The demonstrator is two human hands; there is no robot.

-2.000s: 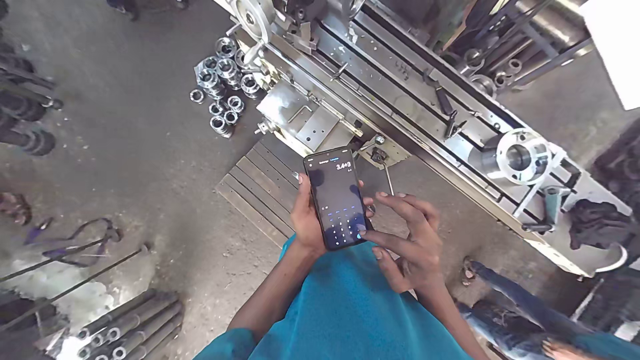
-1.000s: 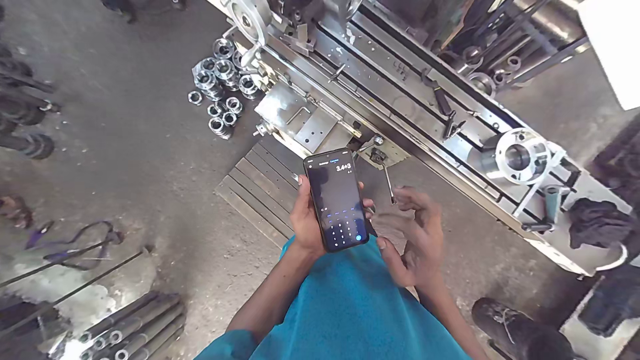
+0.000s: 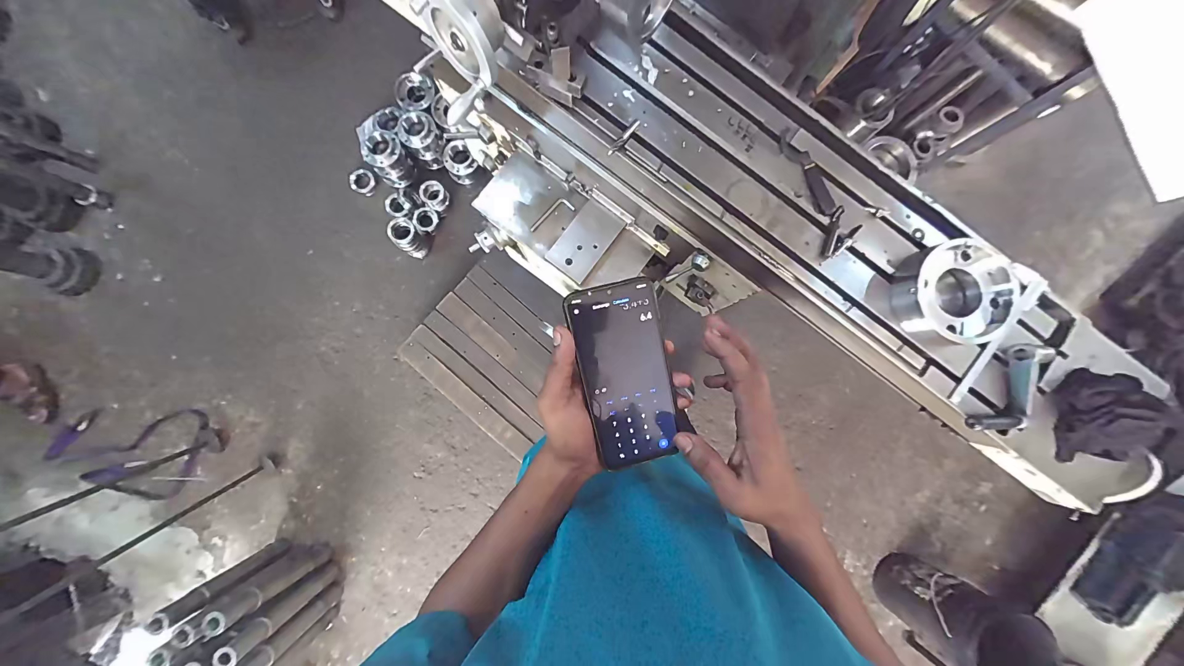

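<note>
A black smartphone [image 3: 622, 370] with a calculator on its lit screen lies in my left hand [image 3: 567, 407], whose thumb runs along the left edge and whose fingertips show at the right edge. Just right of the phone is my right hand [image 3: 754, 444], fingers raised and apart, nothing in its grasp. Its thumb tip is at the phone's lower right corner; whether it touches the glass I cannot tell. Beyond the phone stands a milling machine with a long slotted metal table [image 3: 721, 129].
A flanged metal ring [image 3: 962, 291], a crank handle [image 3: 1020, 388] and a dark cloth [image 3: 1105, 413] rest on the machine. Machined metal rings [image 3: 421, 134] stand on the floor at left, near a slatted wooden platform [image 3: 472, 356]. Metal tubes [image 3: 259, 601] lie lower left.
My right hand's thumb has come to the phone's lower right corner, and a result now shows on the screen. The person at lower right two seconds ago is gone from there.
</note>
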